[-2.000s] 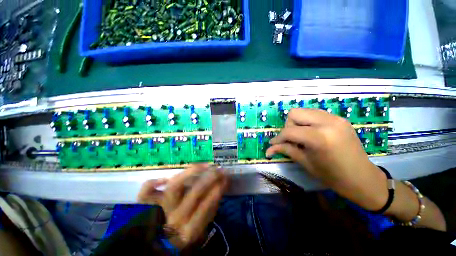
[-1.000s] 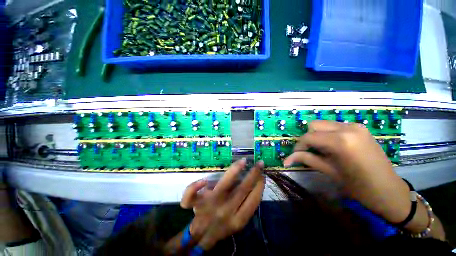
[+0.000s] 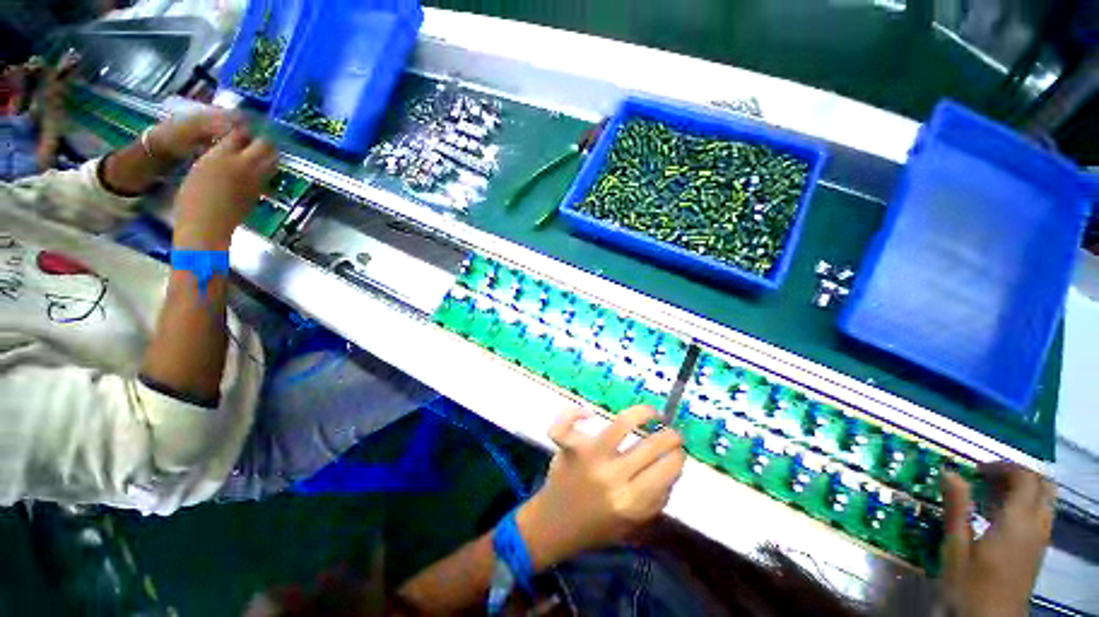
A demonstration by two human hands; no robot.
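Observation:
Two green PCB panels lie end to end in the conveyor, a left panel point(image 3: 548, 338) and a right panel point(image 3: 783, 448), with a narrow dark gap between them. Both carry small white-topped cans and blue components. My left hand point(image 3: 612, 472), with a blue wrist strap point(image 3: 511, 557), has its fingers apart at the front rail beside the gap; no part shows in it. My right hand point(image 3: 1010, 540) is blurred, at the far right end of the right panel, its thumb and fingers around the panel's end. A small white spot shows between them; whether it holds something is unclear.
Behind the rail point(image 3: 771, 353), a full blue bin point(image 3: 675, 256) of green capacitors and a second blue bin point(image 3: 952, 362) stand on the green mat. Silver parts point(image 3: 440, 145) and green-handled cutters point(image 3: 542, 175) lie left. A neighbour's arms point(image 3: 193, 301) reach over the line.
The view has swung left and tilted, bringing the neighbour in. My right hand has moved from the right panel's left part to its right end. The gap between the panels looks narrower.

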